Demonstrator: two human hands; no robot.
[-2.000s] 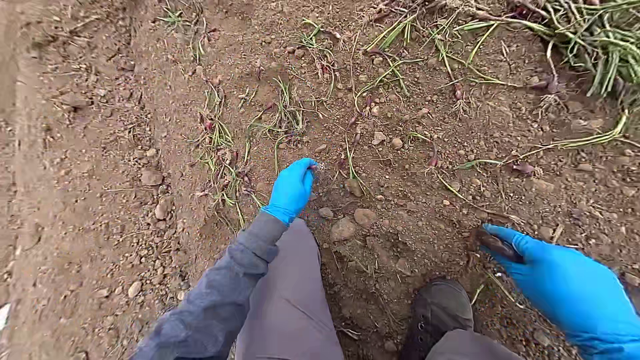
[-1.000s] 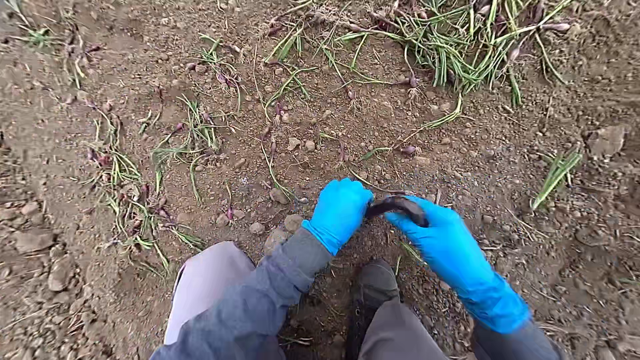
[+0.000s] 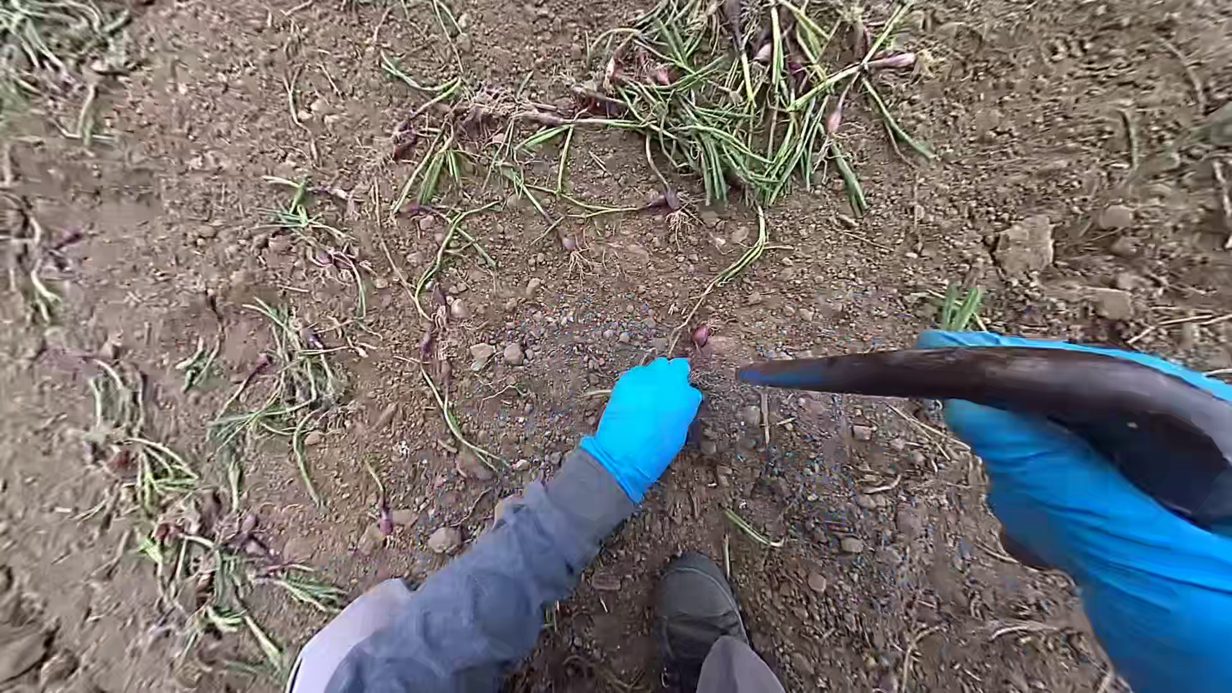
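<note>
My left hand (image 3: 647, 423), in a blue glove, is low over the soil with its fingers curled; whether something small is in it cannot be told. Just beyond its fingertips lies a small red onion bulb (image 3: 700, 335) with a thin dry stalk. At the right, my right hand (image 3: 1078, 481), also in a blue glove, grips a dark, curved, tapering tool (image 3: 962, 373), whose kind I cannot tell. The narrow end of this tool points left, past the bulb. Its far end is cut off by the view's edge.
A pile of red onions with green tops (image 3: 731, 115) lies ahead. More pulled onions (image 3: 298, 366) are strewn on the left. Stones (image 3: 446, 539) dot the brown soil, with a larger clod (image 3: 1025, 245) at the right. My shoe (image 3: 695, 606) stands below my left hand.
My hands were together at the dark tool a second ago; now they are apart. The tool is in my right hand, raised nearer the camera, and my left hand is at the soil.
</note>
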